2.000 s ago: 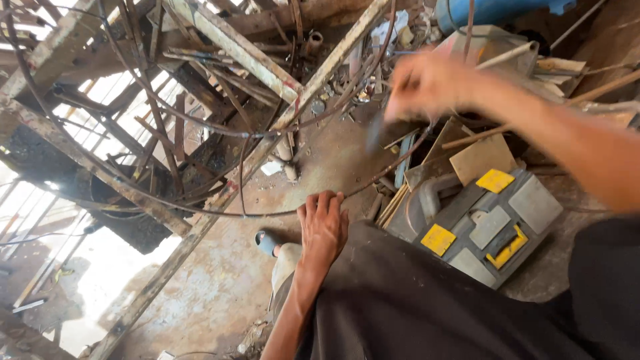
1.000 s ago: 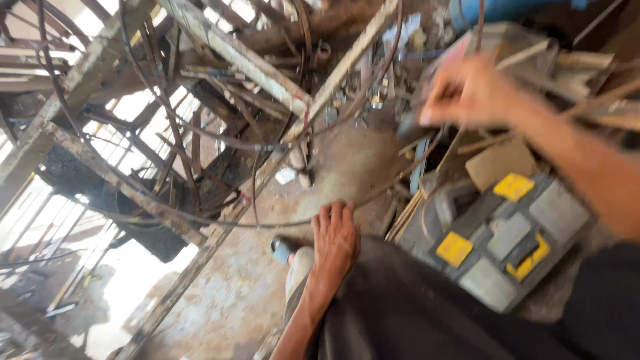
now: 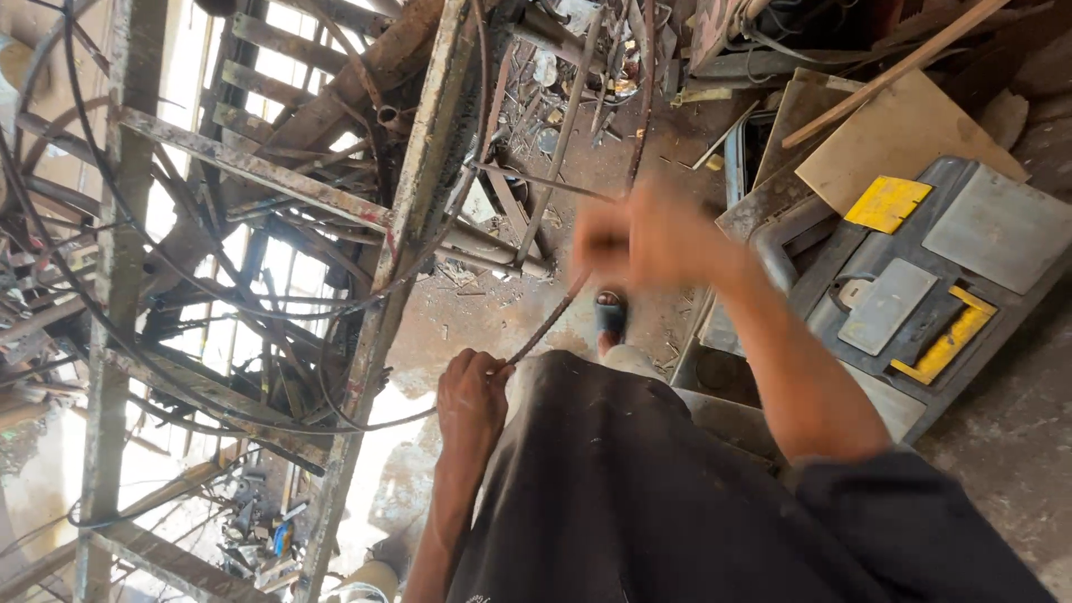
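Note:
A long dark flexible rod or cable [image 3: 548, 325] curves past my lap and loops leftward across a metal frame [image 3: 402, 209]. My left hand [image 3: 473, 394] is closed around it beside my left thigh. My right hand [image 3: 645, 234], blurred by motion, is on or right over the same rod farther up, above my sandalled foot; whether its fingers grip the rod cannot be made out. The rod shows a rough, twisted surface between the two hands. Beyond the right hand, a dark length runs toward the top edge.
A grey toolbox with a yellow handle [image 3: 946, 335] lies at my right, beside tan boards [image 3: 904, 142] and a wooden stick [image 3: 896, 71]. Scrap and debris [image 3: 544, 142] cover the floor ahead. More metal bars and coiled lengths fill the left side.
My right hand was raised out over the scrap near the toolbox and is now at the rod, closer to my left hand. My left hand stays on the rod. The view has shifted.

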